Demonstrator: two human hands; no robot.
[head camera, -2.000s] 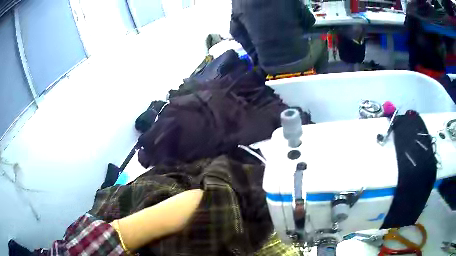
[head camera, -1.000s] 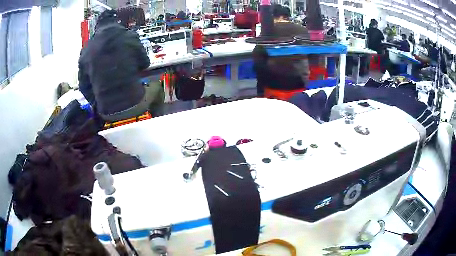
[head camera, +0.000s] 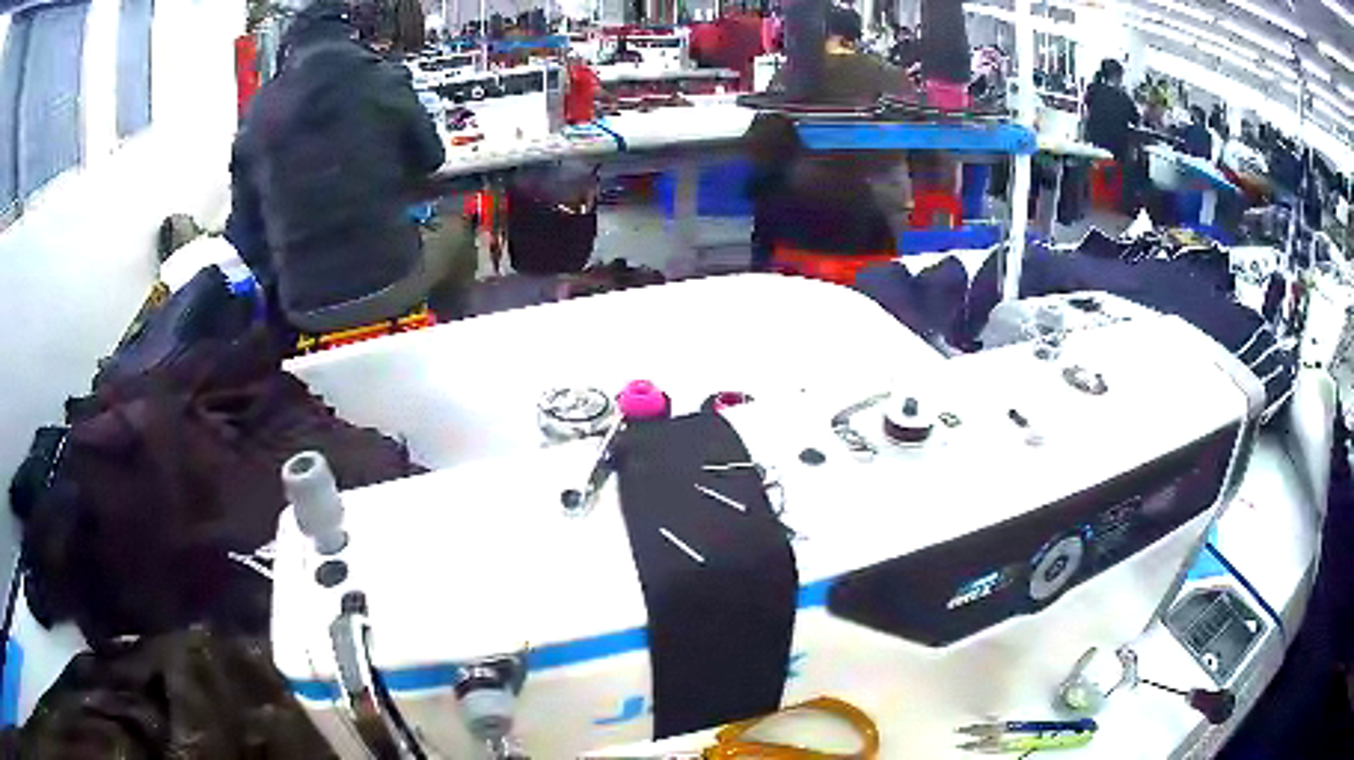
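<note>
The white sewing machine with a blue stripe fills the middle. A black cloth strip with several pins or needles hangs over its arm. The plaid garment lies bunched at the lower left, its check hardly visible. A dark garment pile lies beyond it. Scissors with an orange-yellow loop handle lie at the bottom edge, partly cut off. Neither of my hands is in the picture. The needle area is below the lower edge.
Greenish-handled snips lie right of the scissors. A pink spool sits on the machine. A person in a dark jacket sits beyond the pile. Dark cloth with white lines lies behind the machine. Another person is farther back.
Since two seconds ago the view has swung right and up, and the left forearm and plaid sleeve have left the picture. In the last second the view has shifted only slightly.
</note>
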